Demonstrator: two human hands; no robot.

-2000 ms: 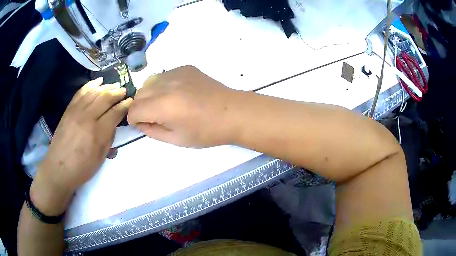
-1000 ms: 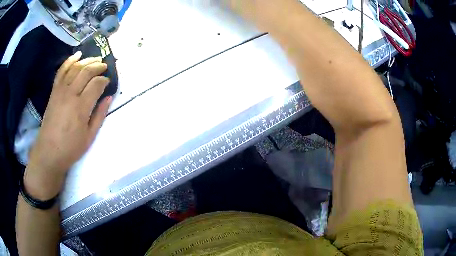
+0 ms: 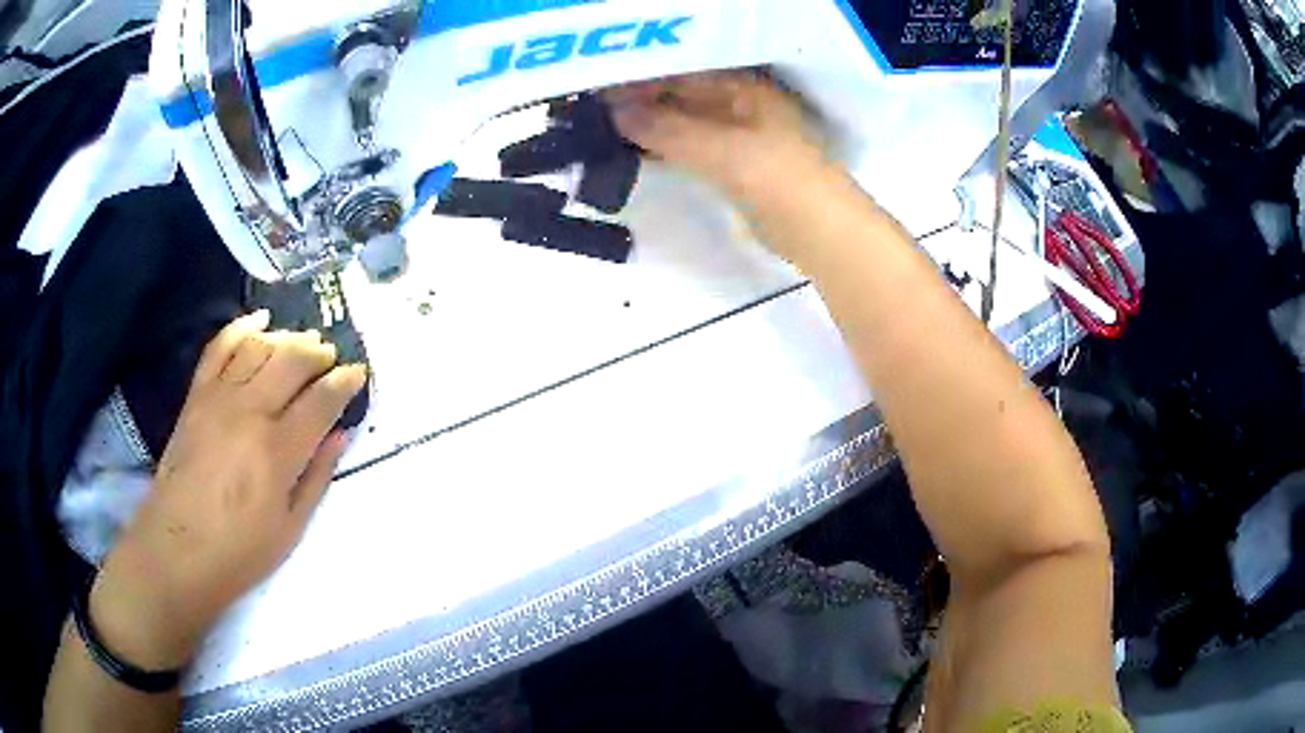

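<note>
The black garment piece (image 3: 136, 294) lies on the left of the table and hangs over its edge. My left hand (image 3: 251, 458) rests on its edge just in front of the presser foot (image 3: 328, 298), fingers bent; part of the cloth is hidden under it. Several small black strips (image 3: 565, 229) lie on the table under the machine arm. My right hand (image 3: 716, 122) is blurred over the back of these strips, its fingertips at the pile; whether it grips one cannot be told.
The white sewing machine (image 3: 573, 50) with "Jack" lettering spans the back. Red-handled snips (image 3: 1095, 272) lie in a tray at the table's right end. The edge ruler (image 3: 616, 573) runs along the front edge. A thin cord hangs at the right.
My right hand has left the needle area and reached to the back under the machine arm. The black strips now show spread there. My left hand has stayed on the cloth.
</note>
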